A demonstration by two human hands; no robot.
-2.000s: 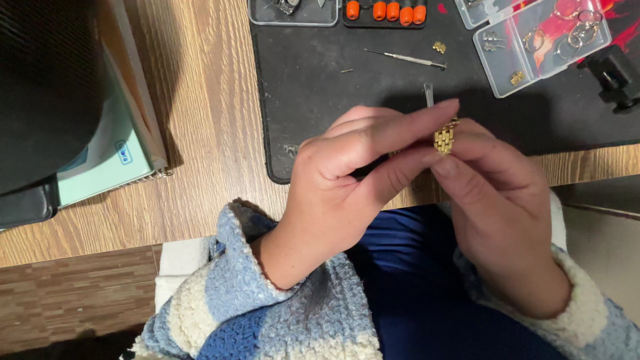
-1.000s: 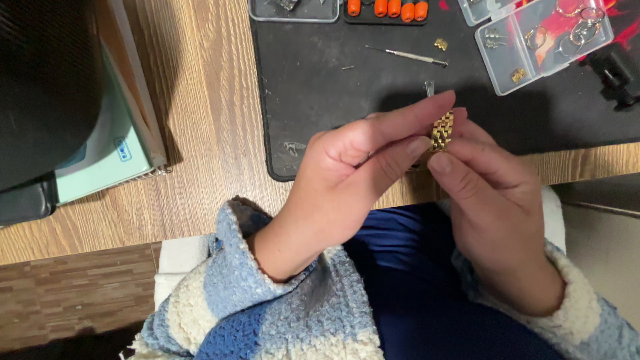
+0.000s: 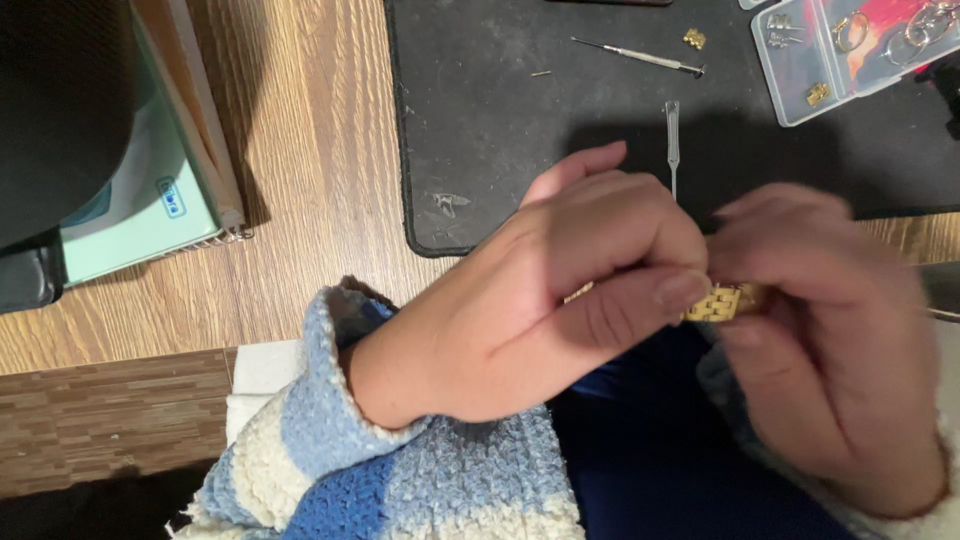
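Note:
Between finger and thumb my left hand (image 3: 555, 300) holds a gold-coloured link bracelet or watch band (image 3: 716, 304), part of which hides behind its fingers. My right hand (image 3: 817, 337), slightly blurred, is at the band's right end, with thumb and curled fingers around it. Just above the hands, tweezers or a similar slim metal tool (image 3: 673, 142) lie on the black mat, their lower end hidden. Farther up are a small screwdriver (image 3: 641, 58), a loose gold link piece (image 3: 694, 38) and a tiny metal pin (image 3: 541, 73).
A clear plastic compartment box (image 3: 787, 112) with rings, small metal parts and a gold link piece sits at the upper right. The black mat (image 3: 480, 150) lies on a wooden table (image 3: 315, 150). Spiral notebooks (image 3: 135, 232) and a dark object (image 3: 60, 97) occupy the left.
The band, upright between my fingertips a second ago, now lies sideways. My left hand has turned over it, and my right fingers have curled in. More of the slim tool shows.

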